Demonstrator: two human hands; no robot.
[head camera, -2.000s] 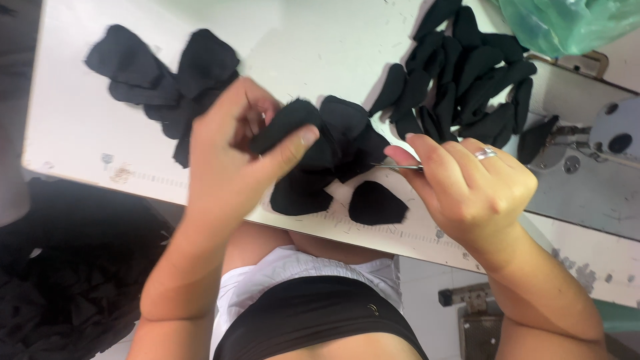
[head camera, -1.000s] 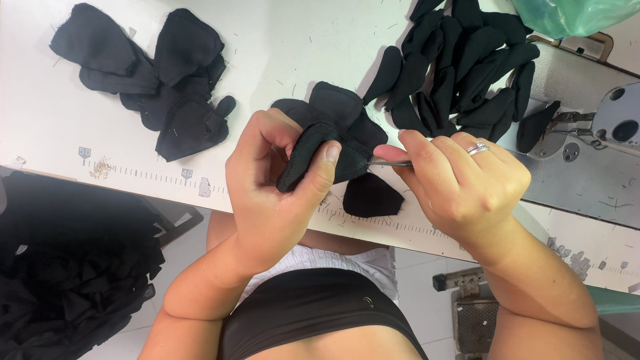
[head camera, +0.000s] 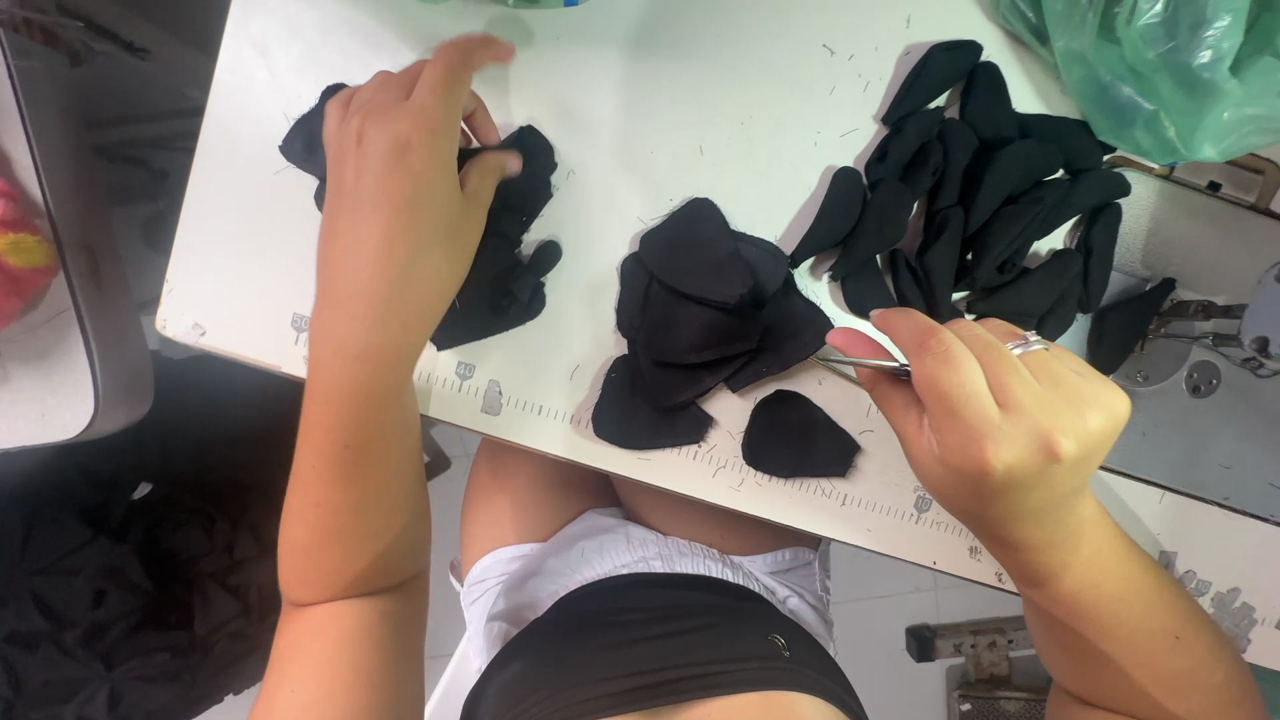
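My left hand (head camera: 405, 190) is over the left pile of black fabric pieces (head camera: 500, 290), its index finger raised and its thumb beside dark cloth. Whether it grips a piece cannot be told. In my right hand (head camera: 985, 410) is a slim metal tool (head camera: 870, 365), its tips near the edge of the middle pile of black pieces (head camera: 700, 310). Just below that pile, a single rounded black piece (head camera: 798, 435) lies flat. Several curved, padded-looking black pieces (head camera: 1000, 190) form a loose heap beyond my right hand.
The white table (head camera: 640, 110) has ruler marks and loose thread bits along its near edge. At the right are sewing machine parts (head camera: 1200, 375) with a black piece beside them. A green plastic bag (head camera: 1170, 80) is at the upper right. Dark fabric (head camera: 130, 590) lies heaped below, left.
My left hand has moved from the middle pile to the left pile. The black piece it held at the middle is no longer there. My right hand still has the metal tool. The view has shifted.
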